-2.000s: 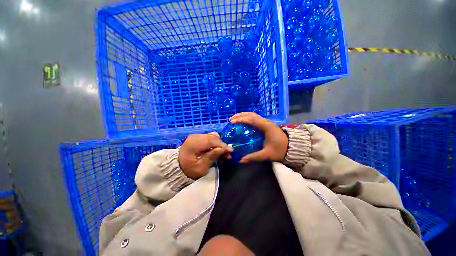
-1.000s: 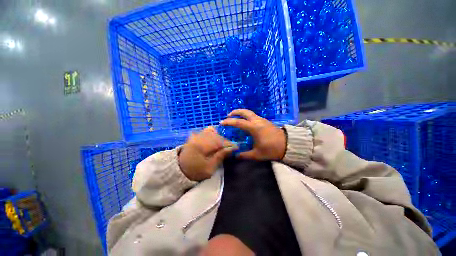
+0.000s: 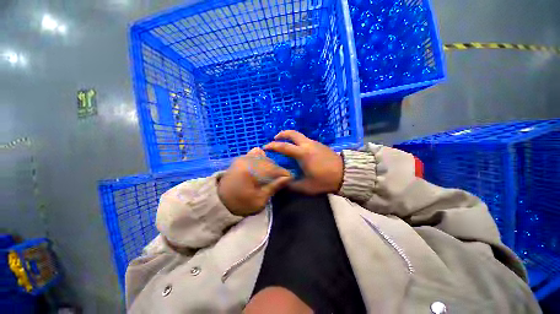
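A glossy see-through blue ball [image 3: 282, 162] is between my hands, mostly covered by fingers. My right hand [image 3: 310, 164] is wrapped around its right side and top. My left hand [image 3: 247, 184] is at its left side, thumb and fingers pinched close to the right fingertips. A faint thin line at the left fingers looks like a small thin tool; its shape and tip are not clear. Behind the hands, a large blue slatted crate [image 3: 250, 167] is tilted with its opening towards me and holds many blue balls [image 3: 296, 109], mostly on its right side.
A blue crate [image 3: 402, 91] packed with balls stands at the upper right. More blue crates are at lower left [image 3: 113, 211] and right [image 3: 503, 144]. A red item [image 3: 419, 166] shows behind the right sleeve. A small crate with yellow things [image 3: 37, 267] is at far lower left.
Both hands have closed in around the ball, which shows less than before. The left hand has come nearer the right. The view has shifted, so the crates appear further right than two seconds ago.
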